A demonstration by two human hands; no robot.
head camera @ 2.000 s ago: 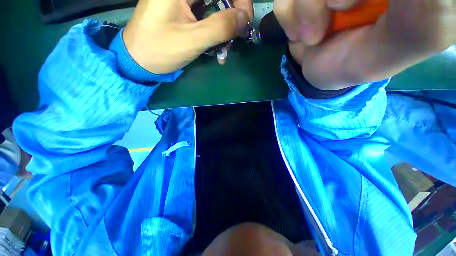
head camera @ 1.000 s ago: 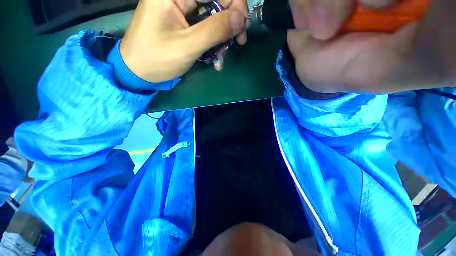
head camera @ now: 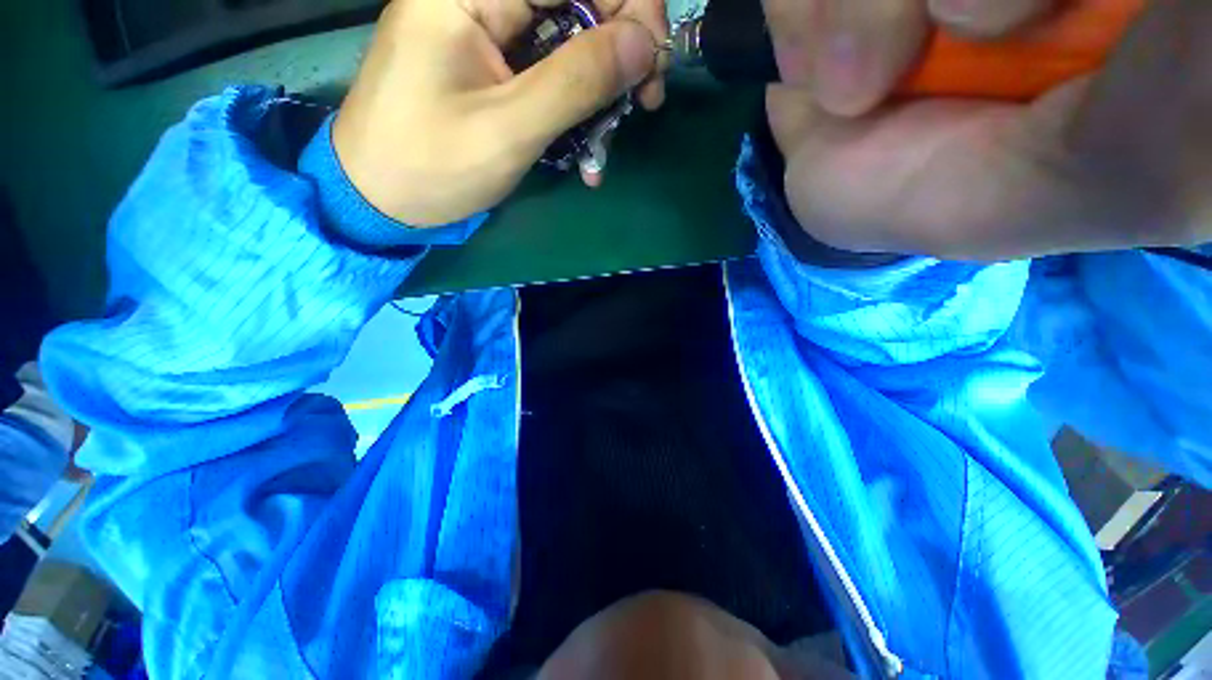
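Note:
My left hand, bare with a blue band at the wrist, is at the top centre, shut on a small black module with shiny metal and clear bits. Its fingers hide much of the module. My right hand, bare and partly cut off by the top and right edges, is closed around an electric screwdriver with an orange grip and black nose. The screwdriver lies about level, its metal tip pointing left at my left thumb and fingertip beside the module. Whether the tip touches a screw cannot be told.
The green bench top is under both hands, its front edge close to my body. A black tray is at the top left, cut off by the frame. A neighbouring person's blue sleeve shows at the right.
Over the two seconds, the screwdriver and my right hand have shifted slightly right, and more of the module shows. Since one second ago, both hands have barely moved, still holding module and screwdriver.

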